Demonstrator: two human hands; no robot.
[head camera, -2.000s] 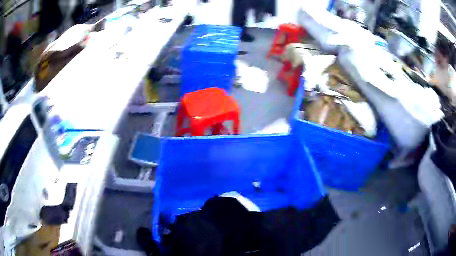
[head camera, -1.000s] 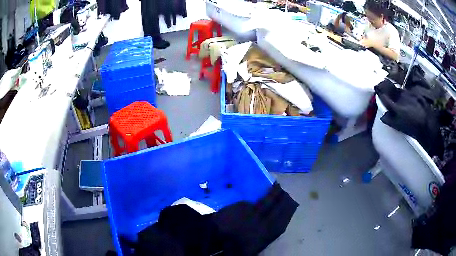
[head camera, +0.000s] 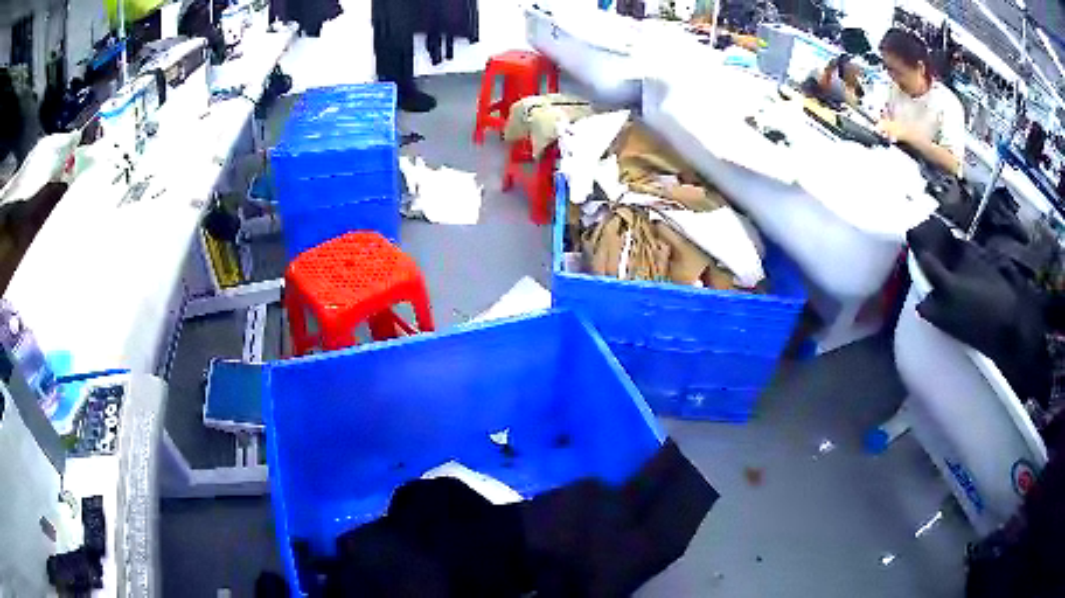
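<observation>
Neither of my hands is in the picture. Nearest in front of me stands a large open blue bin (head camera: 456, 403). Dark cloth (head camera: 526, 532) lies heaped in its near part and hangs over its right edge. A piece of white material shows behind the cloth. A second blue bin (head camera: 677, 345) stands behind and to the right, filled with tan and white cut pieces (head camera: 648, 234). A red stool (head camera: 356, 280) stands just beyond the near bin.
A white machine tabletop (head camera: 117, 257) runs along the left, with a parts tray (head camera: 98, 418) and small black pieces (head camera: 79, 555) nearby. A blue foot pedal (head camera: 237, 391) is under it. Stacked blue bins (head camera: 339, 164) stand behind the stool. A person (head camera: 923, 105) sits at the far right; another stands at the back.
The view has swung right since the earliest frame, then slightly back left. The left tabletop and small black pieces moved towards the left edge. No hand appears now.
</observation>
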